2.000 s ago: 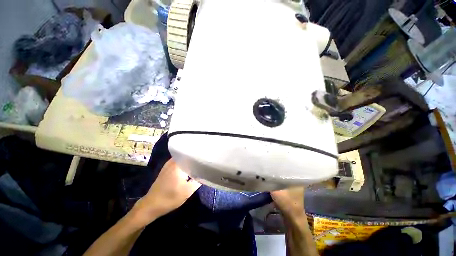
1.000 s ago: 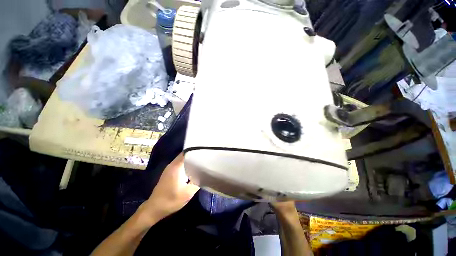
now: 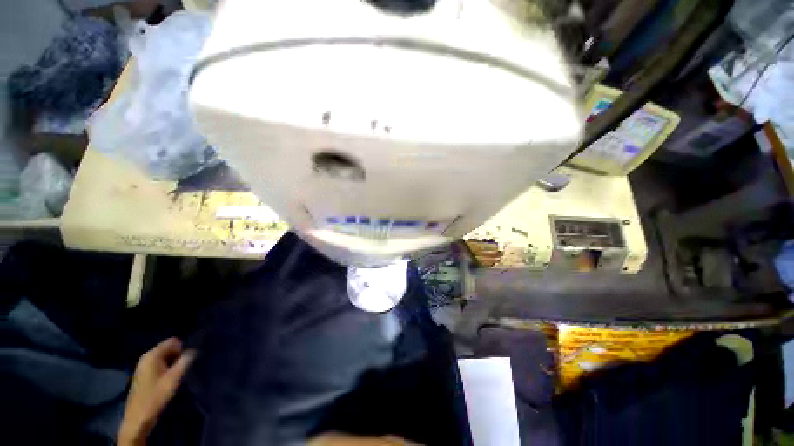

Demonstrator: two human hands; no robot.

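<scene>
The dark garment [image 3: 292,348] lies spread under the machine head and down over my lap. The cream machine head [image 3: 400,165] fills the upper middle, with a bright white lamp disc [image 3: 377,287] below it. My left hand [image 3: 161,379] is at the garment's left side, low in the picture, slightly blurred; its grip on the cloth is unclear. My right hand [image 3: 361,440] shows only as a strip of skin at the bottom edge, over the garment; its fingers are cut off.
A crumpled clear plastic bag [image 3: 157,96] lies on the worn cream table [image 3: 113,205] at left. A control panel [image 3: 622,135] stands right of the head. A white paper [image 3: 489,401] is beside my lap. Dark cloth [image 3: 662,392] lies on an orange-yellow printed sheet [image 3: 609,344] at right.
Both hands have come away from beneath the head; the left moved down and left, the right to the bottom edge. More garment and the lamp now show. The view has tilted downward.
</scene>
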